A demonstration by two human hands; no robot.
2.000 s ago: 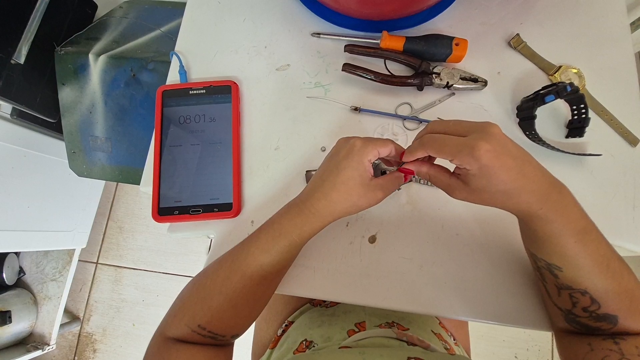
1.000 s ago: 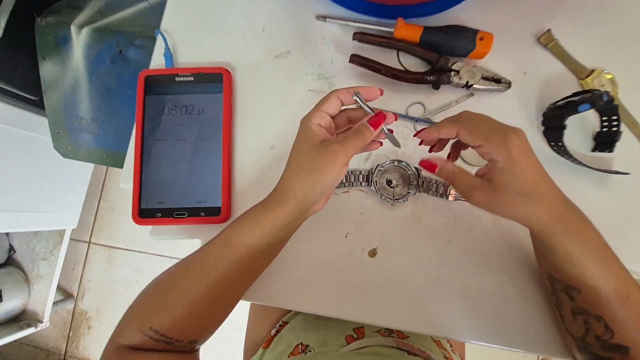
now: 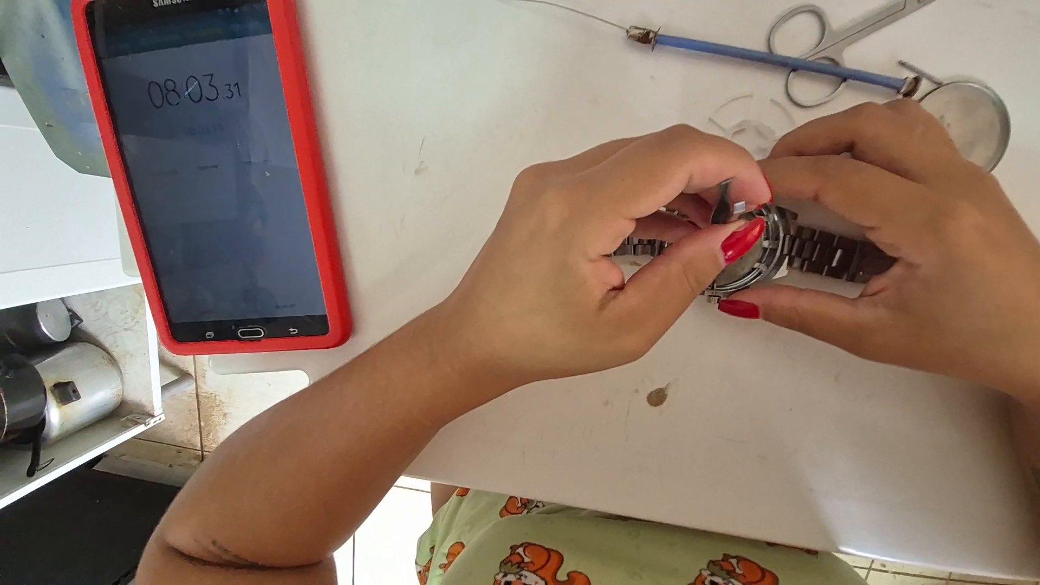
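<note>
A metal wristwatch (image 3: 762,258) with a steel link bracelet lies on the white table, its round case between my hands. My left hand (image 3: 617,252) pinches a small metal tool (image 3: 721,203) between thumb and index finger, over the case; most of the tool is hidden by the fingers. My right hand (image 3: 877,236) steadies the watch, thumb at the lower rim of the case and fingers at its upper side, the palm over the bracelet. Just beyond the right hand lies a round metal disc, seemingly a watch case back (image 3: 967,122). A clear plastic ring (image 3: 751,122) rests above the case.
At the left, a tablet in a red case (image 3: 335,244) shows a timer. Beyond my hands, a thin blue rod with a wire tip (image 3: 756,55) lies across metal scissors (image 3: 845,36). The table's front edge (image 3: 650,520) is near my lap. Metal pots (image 3: 81,390) stand on a shelf at lower left.
My left hand has come down to the watch case with the metal tool, which it held above the table one second ago. My right hand has closed around the watch. The view has moved nearer.
</note>
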